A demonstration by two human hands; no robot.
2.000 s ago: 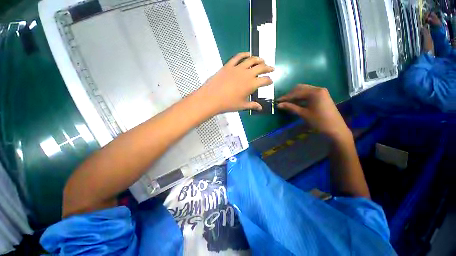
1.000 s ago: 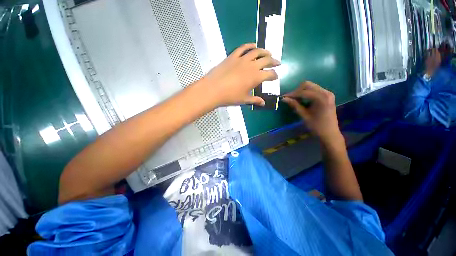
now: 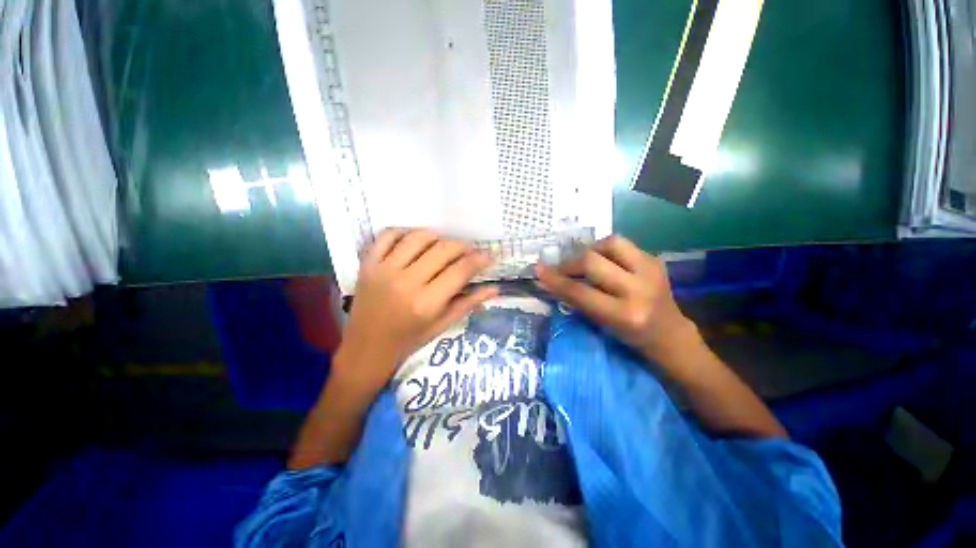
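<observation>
The silver-grey perforated panel [image 3: 428, 128] lies on a white sheet [image 3: 310, 150] in front of me, its near edge at my body. My left hand [image 3: 417, 284] is at the panel's near left corner, fingers bent over the edge. My right hand [image 3: 612, 284] is at the near right corner, thumb and fingertips close together on the edge. A thin dark line shows between the hands; whether they pinch a small piece is hidden. The adhesive strip sheet [image 3: 674, 177], black with a white area, lies slanted to the right of the panel, touched by neither hand.
A thick stack of white sheets [image 3: 48, 161] stands at the far left of the green mat [image 3: 792, 139]. Stacked panels [image 3: 958, 118] with white layers are at the far right. Blue bins [image 3: 257, 343] lie below the bench's front edge.
Both hands have left the strip sheet and moved left to the panel's near edge. The strip sheet now lies more slanted. The view has turned left, and the panel appears straighter.
</observation>
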